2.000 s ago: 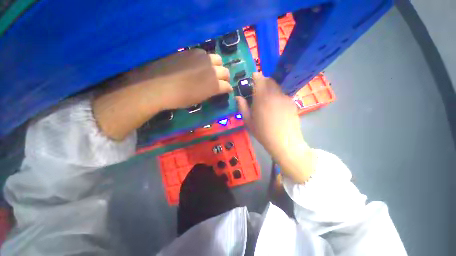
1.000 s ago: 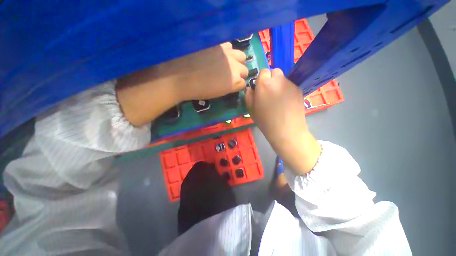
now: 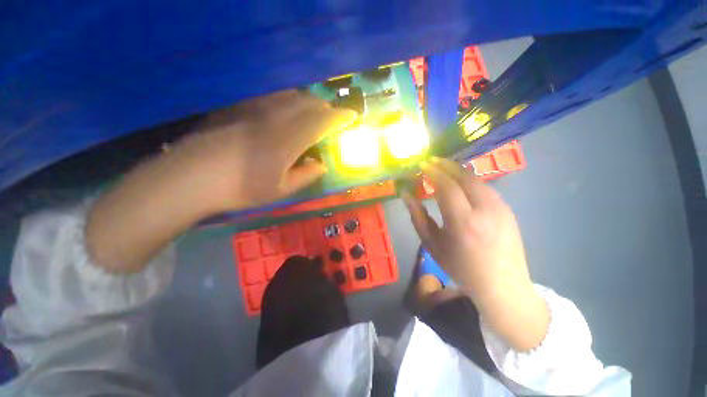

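Observation:
Two smartwatch units glow bright yellow on the green shelf, one on the left [image 3: 359, 147] and one on the right [image 3: 405, 138]. Their glare hides their edges. A dark watch [image 3: 348, 98] with a small white mark lies behind them. My left hand [image 3: 271, 147] is over the shelf, left of the lit watches, with thumb and fingers apart; whether it touches anything under the glare cannot be told. My right hand [image 3: 453, 205] is at the shelf's front right corner, below the right lit watch, fingers apart and apparently empty.
The blue rack beam [image 3: 232, 46] covers the top, and a blue post [image 3: 443, 89] stands right of the shelf. A red-orange tray [image 3: 256, 267] with several dark watches lies below. More red-orange trays [image 3: 504, 159] lie behind the post. My dark-clothed leg [image 3: 302, 310] overlaps the lower tray.
Two watch screens now glow yellow. My left hand has drawn back to the left and opened. My right hand has moved down and right, off the watch area, and its fingers have spread.

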